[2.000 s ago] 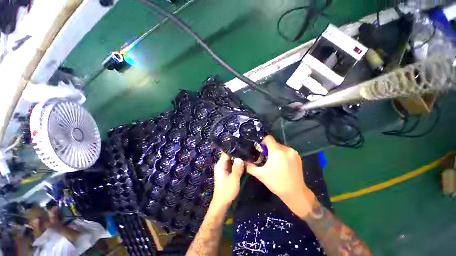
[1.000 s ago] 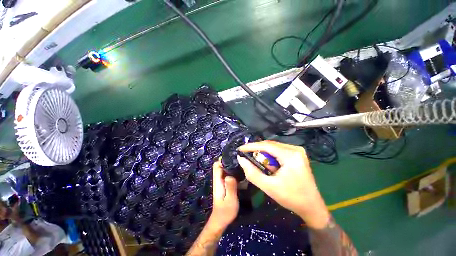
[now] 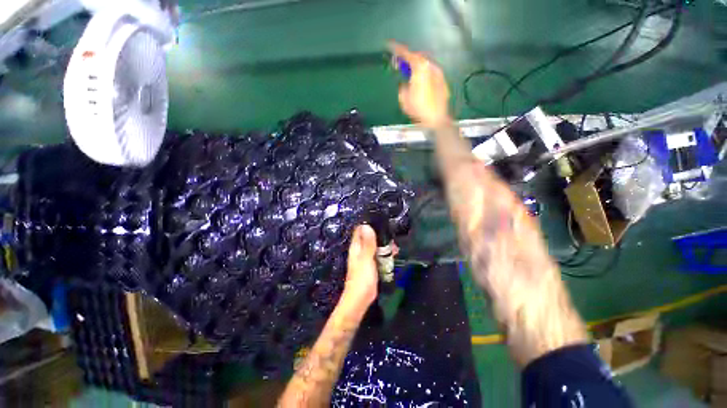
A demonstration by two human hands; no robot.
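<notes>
My left hand (image 3: 363, 267) is in front of the trays, low at the centre. It grips a dark round unit (image 3: 386, 223), which blends into the black behind it; a small pale part shows beside the fingers. My right hand (image 3: 424, 89) is stretched out over the green bench top, away from the unit. A small blue-purple patch shows at its fingers; blur hides what it is and whether anything is held. Black glossy trays (image 3: 263, 207) with rows of round pockets lie stacked beside my left hand.
A white desk fan (image 3: 119, 92) stands at the upper left. Right of my right forearm are a white-and-black block (image 3: 542, 131), black cables, an open carton (image 3: 594, 211), clear plastic and a blue-and-white item (image 3: 687, 155). More cartons (image 3: 634, 343) are on the floor.
My right hand has left the unit and reached up and forward over the bench. My left hand stays low at the unit. The view has turned; the fan appears higher.
</notes>
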